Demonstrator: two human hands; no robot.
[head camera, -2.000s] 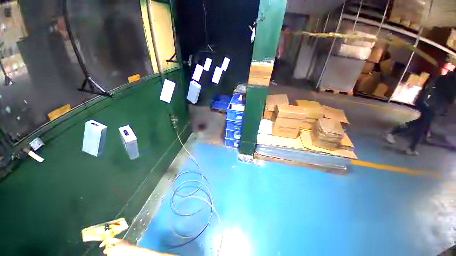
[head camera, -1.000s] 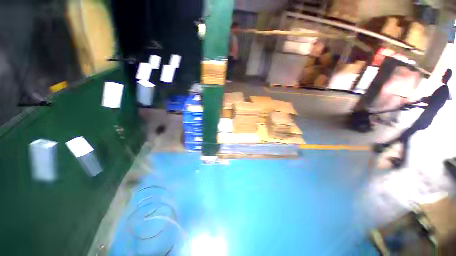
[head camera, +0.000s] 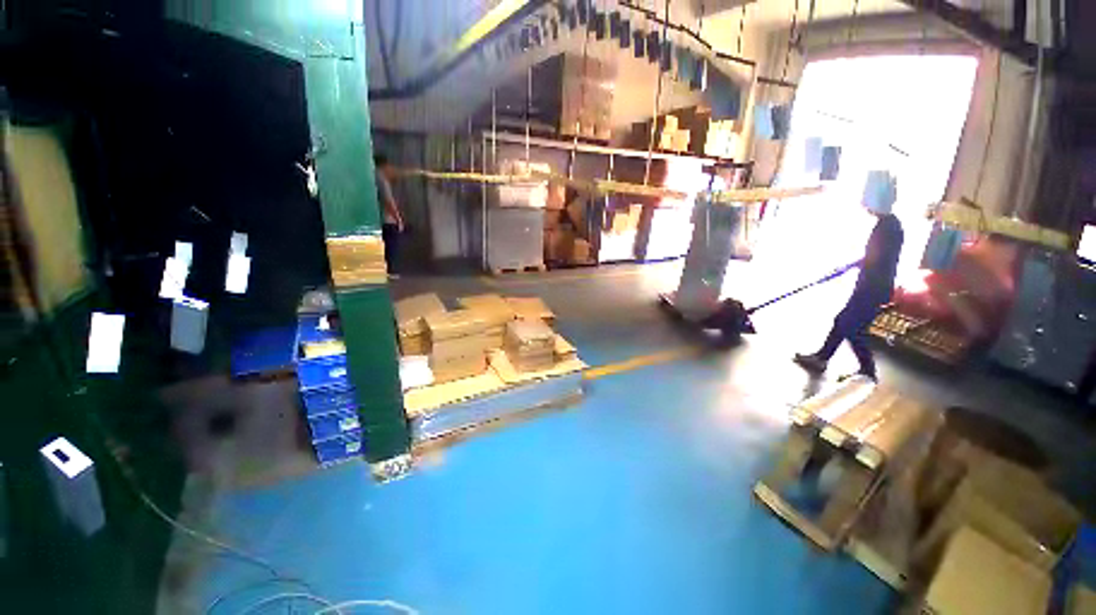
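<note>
Neither of my hands is in the picture, and no hand tool shows. Nearest on the left, a white-grey metal housing (head camera: 76, 483) with a dark cutout in its white end face hangs tilted, close to the left edge. Another white housing (head camera: 106, 344) hangs above it. Several smaller housings, one with a grey side (head camera: 189, 326), hang farther back against the dark area. What carries them is hard to see.
A green post (head camera: 361, 240) stands beside stacked blue crates (head camera: 331, 402). Brown cartons (head camera: 463, 336) lie on a pallet. A pale hose (head camera: 295, 601) loops on the blue floor (head camera: 541, 505). A person (head camera: 875, 276) pulls a loaded pallet truck (head camera: 727, 317). Cartons and pallets (head camera: 841, 481) stand at right.
The view has swung right, so the post and housings sit farther left. The yellowish tool and the hand seen at lower left two seconds ago are out of view. The bright doorway has come into view.
</note>
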